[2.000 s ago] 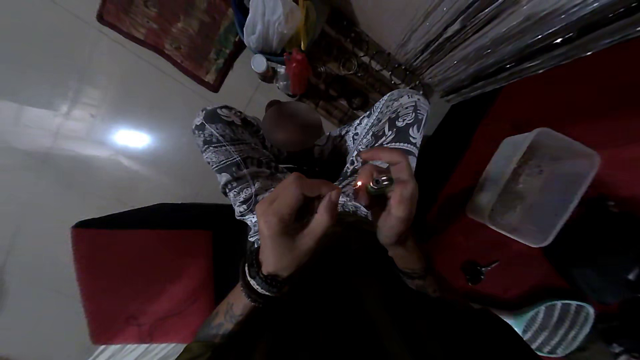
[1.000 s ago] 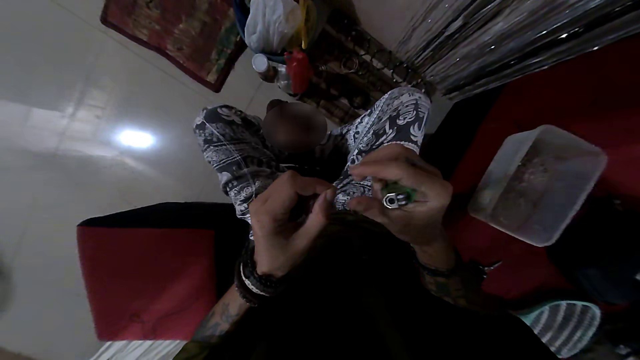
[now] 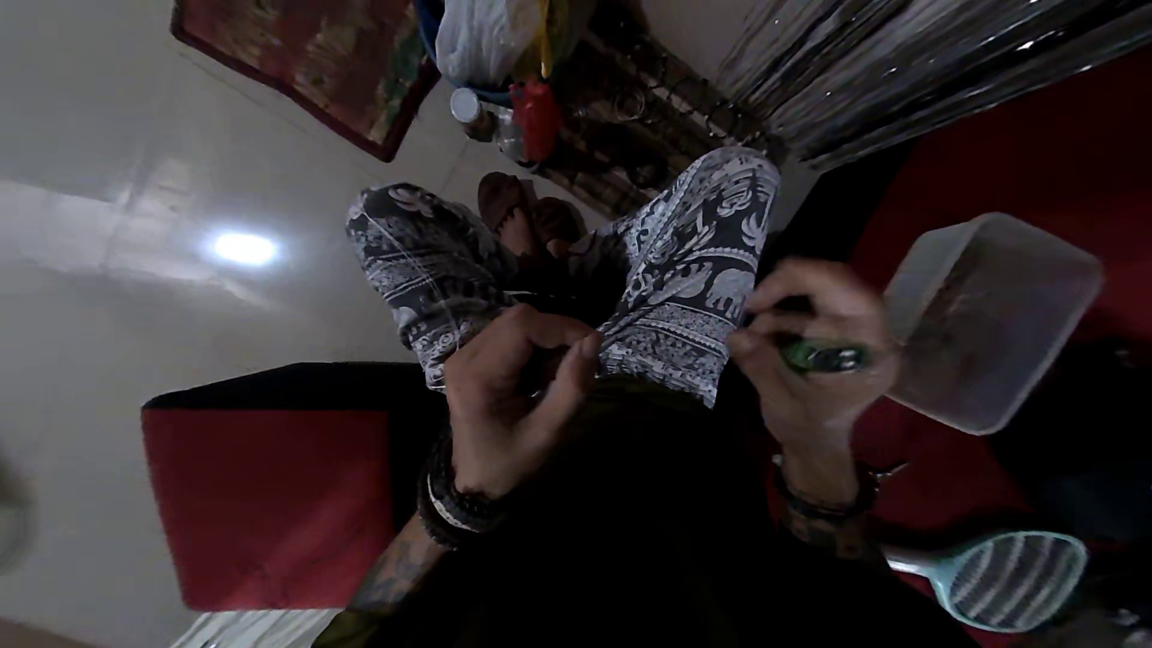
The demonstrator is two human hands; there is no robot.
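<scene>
My left hand (image 3: 517, 396), with dark bracelets at its wrist, is over my lap. Its thumb and index finger are pinched together; whatever lies between them is too small to make out. To the right, my right hand (image 3: 814, 351) is blurred and holds a green lighter (image 3: 823, 357) in its curled fingers, with no flame showing. The thumb and index fingertips of that hand are close together near the thigh of my patterned trousers (image 3: 693, 270). A translucent plastic container (image 3: 999, 324) with dark bits inside stands just beyond the right hand.
A teal and white racket-shaped thing (image 3: 1017, 580) lies at the lower right, below small scissors (image 3: 891, 471). A red cushioned seat (image 3: 270, 504) is at the left. Beyond my knees are a lidded jar (image 3: 468, 108), a red item (image 3: 537, 121) and a white plastic bag (image 3: 486, 40). Tinsel strands hang at the upper right.
Two seconds ago a small flame or glow showed between my hands; it is gone. My right hand has moved right, away from the left, with the lighter still in it. The left hand stays pinched.
</scene>
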